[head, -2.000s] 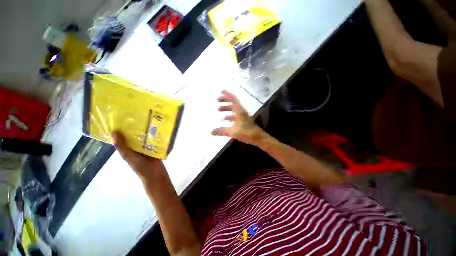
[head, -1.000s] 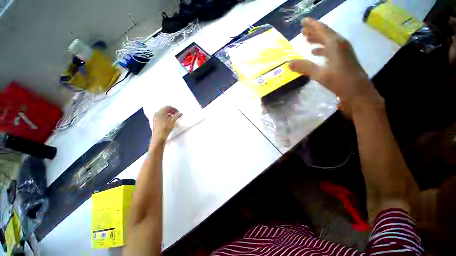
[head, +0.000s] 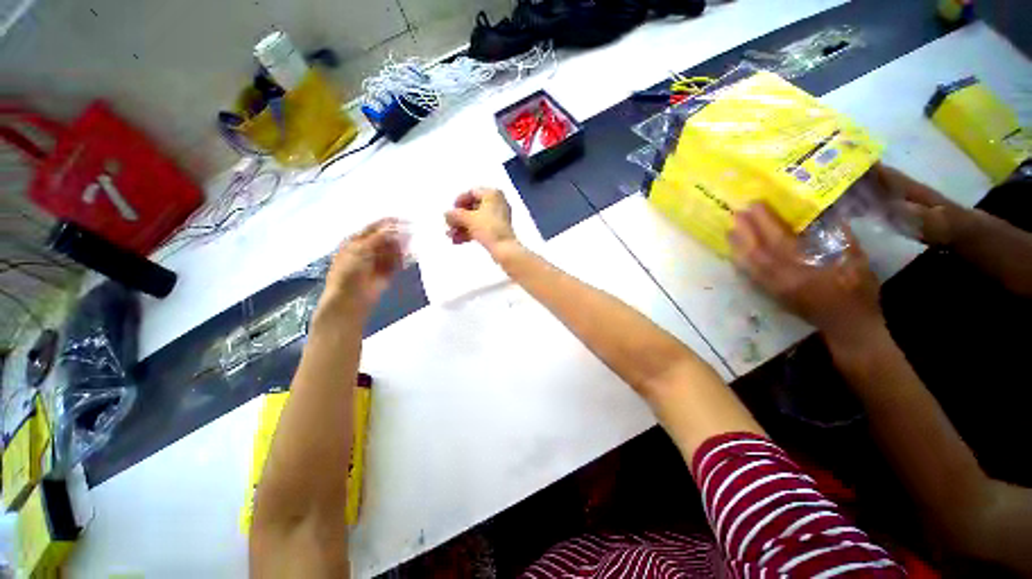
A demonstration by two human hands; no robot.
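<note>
My left hand is raised over the far side of the white table, fingers bent, with a blurred clear piece of film at its fingertips. My right hand is just to its right, fingers curled together. Whether it pinches anything is too small to tell. A flat white stack lies below my hands and blends with the tabletop. A yellow box with a dark end lies on the table, partly hidden by my left forearm.
At right, a neighbour's hands hold a yellow box in clear film. A black tray of red pieces, a white cord bundle and a yellow bag are along the far side. A red bag and black cylinder are at left.
The box held earlier in my left hand was set down at left. My right hand has moved left beside my left hand. The neighbour's hands now hold the right-hand bagged box.
</note>
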